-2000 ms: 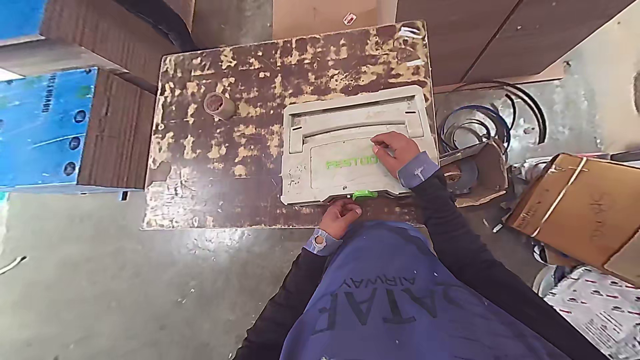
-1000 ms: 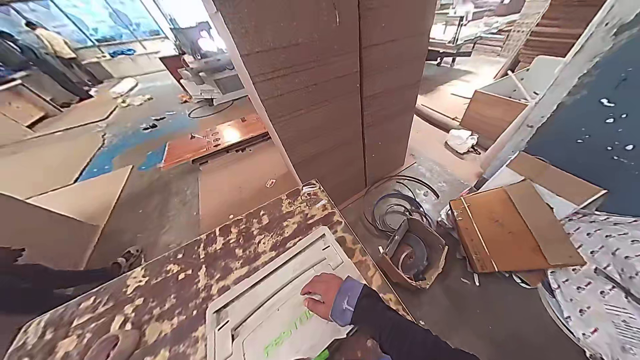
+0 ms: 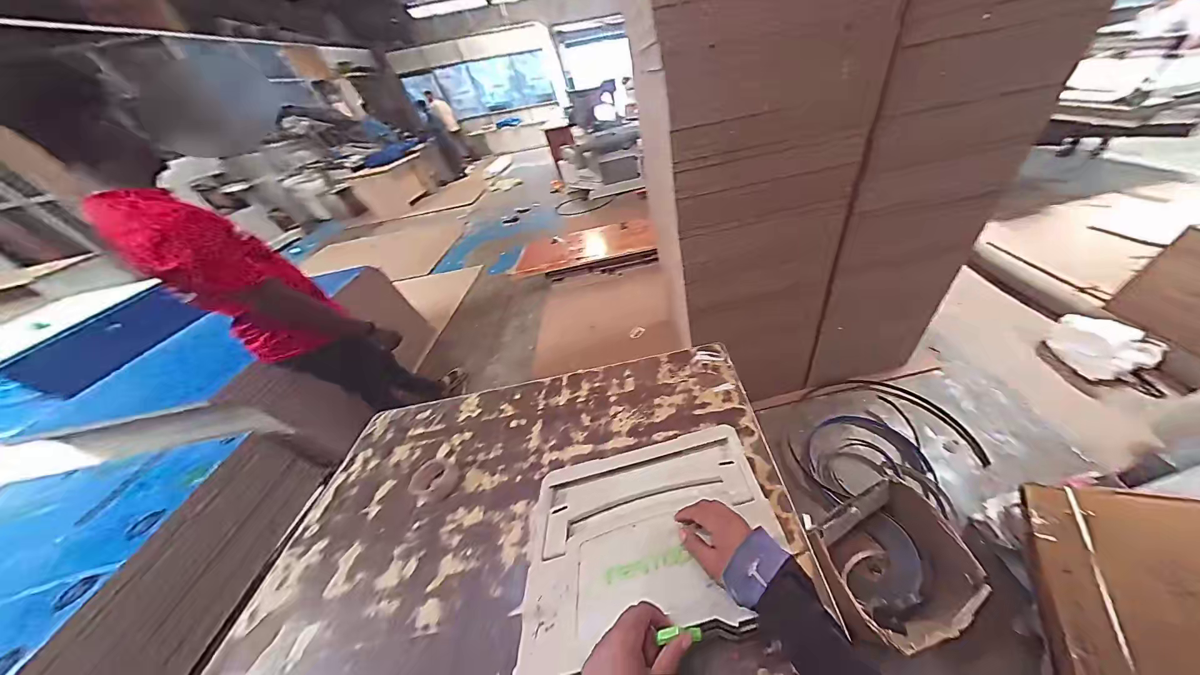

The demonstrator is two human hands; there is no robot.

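A closed off-white Festool tool case [image 3: 647, 534] lies on a worn, patchy brown table [image 3: 375, 525]. My left hand [image 3: 637, 642] is at the near edge of the case, its fingers beside the small green latch [image 3: 678, 636]; whether they grip the latch cannot be told. My right hand [image 3: 717, 539] rests on the lid over the end of the green lettering, fingers curled, holding nothing that shows. A roll of tape [image 3: 434, 480] lies on the table to the left of the case.
A person in a red shirt [image 3: 225, 272] stands at the left by blue-covered board stacks [image 3: 103, 525]. Tall stacked boards [image 3: 769, 187] rise behind the table. On the right are an open carton [image 3: 909, 572], coiled edging strips [image 3: 872, 450] and a cardboard box [image 3: 1116, 572].
The view has swung up from the table to the workshop. My left hand has moved onto the latch area from the case's near left side. My right hand remains on the lid.
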